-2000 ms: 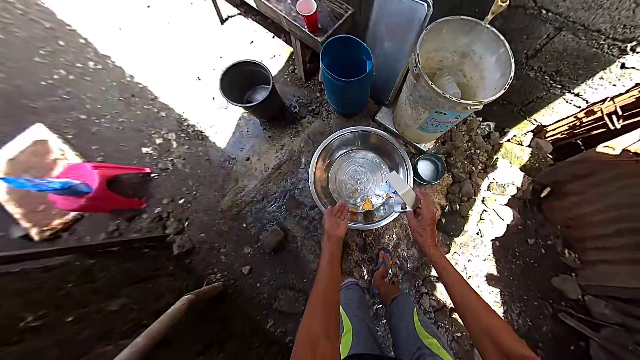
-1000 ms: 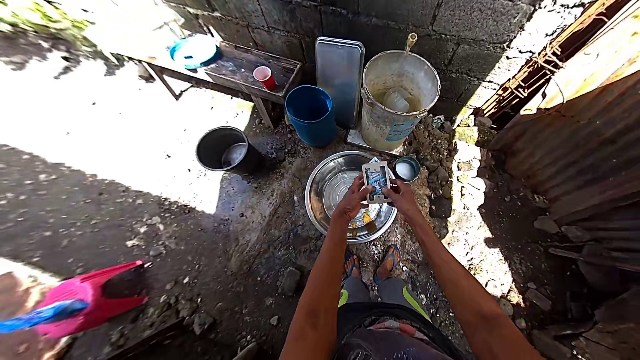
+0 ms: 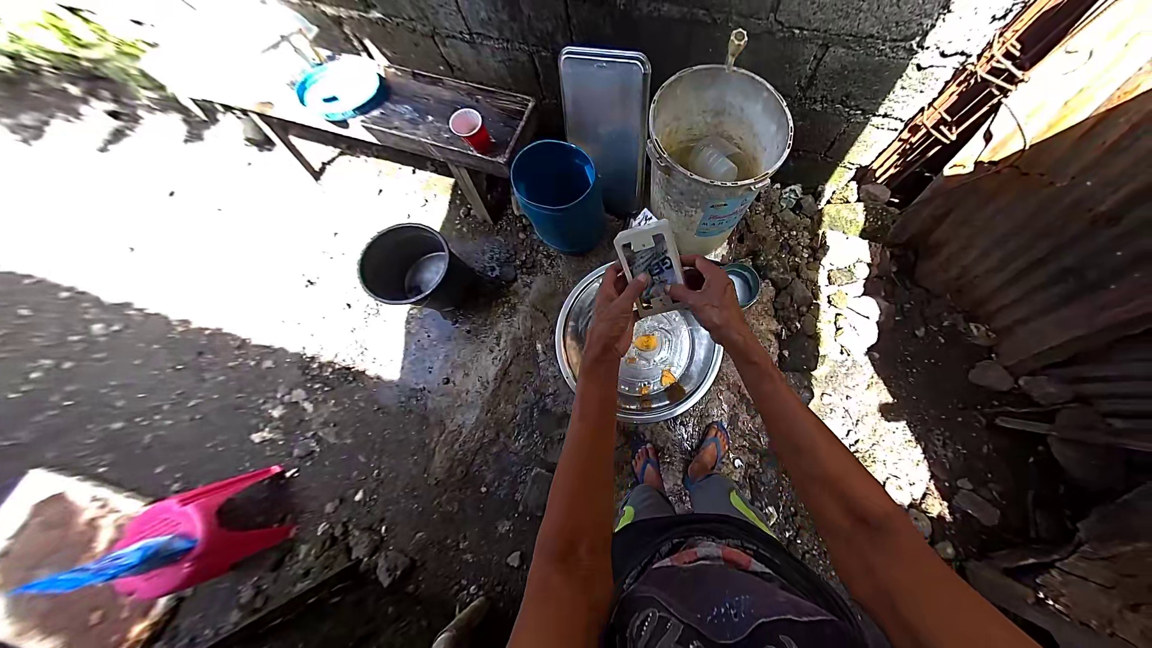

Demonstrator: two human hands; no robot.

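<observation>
Both hands hold a small rectangular light-coloured frame or case [image 3: 650, 266] above a round metal basin. My left hand [image 3: 616, 317] grips its lower left side, thumb on its face. On the lower right side is my right hand [image 3: 711, 297], its thumb also on the face. Printed lettering and a dark pattern show within the frame. Beneath, the metal basin [image 3: 587, 378] rests on the ground, with orange-yellow pieces [image 3: 646, 342] inside. A small dark green bowl [image 3: 743, 283] touches or nearly touches the basin's right edge; my right hand is close to it.
Behind the basin stand a blue bucket [image 3: 560, 202], an upright metal tray [image 3: 605, 117] and a large white pail [image 3: 684, 202]. A black bucket [image 3: 405, 265] is to the left. A wooden bench [image 3: 423, 117] bears a red cup [image 3: 470, 130]. A pink plastic stool [image 3: 193, 531] lies lower left.
Two seconds ago my left hand was open over the basin and my right held the light-coloured object at its right rim. Now both hands hold it up over the basin's far side. The view has shifted.
</observation>
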